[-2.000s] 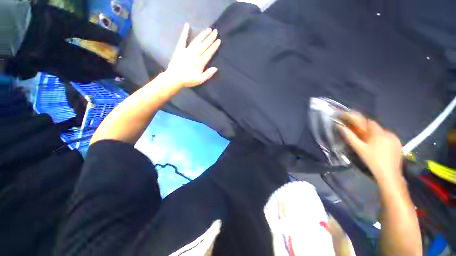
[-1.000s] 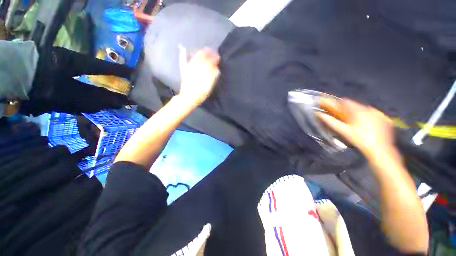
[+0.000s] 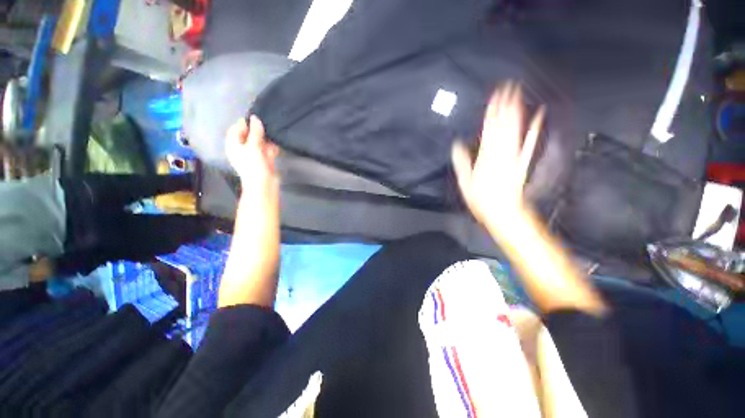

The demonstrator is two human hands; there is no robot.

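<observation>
A black jacket lies over the grey pressing pad, with a small white label showing on it. My left hand pinches the jacket's left edge at the pad's rounded end. My right hand lies flat with spread fingers at the jacket's right part, holding nothing; it is slightly blurred. The steam iron rests at the far right, away from both hands, its brown handle facing right.
A white card lies beside the iron. White strips cross the dark table cover at the top. A white striped cloth covers my lap. A blue lattice crate stands on the floor at left. Black garments hang at lower left.
My right hand has let go of the iron, which now rests at the far right. My left hand has taken hold of the jacket's edge. The jacket has shifted and shows its white label.
</observation>
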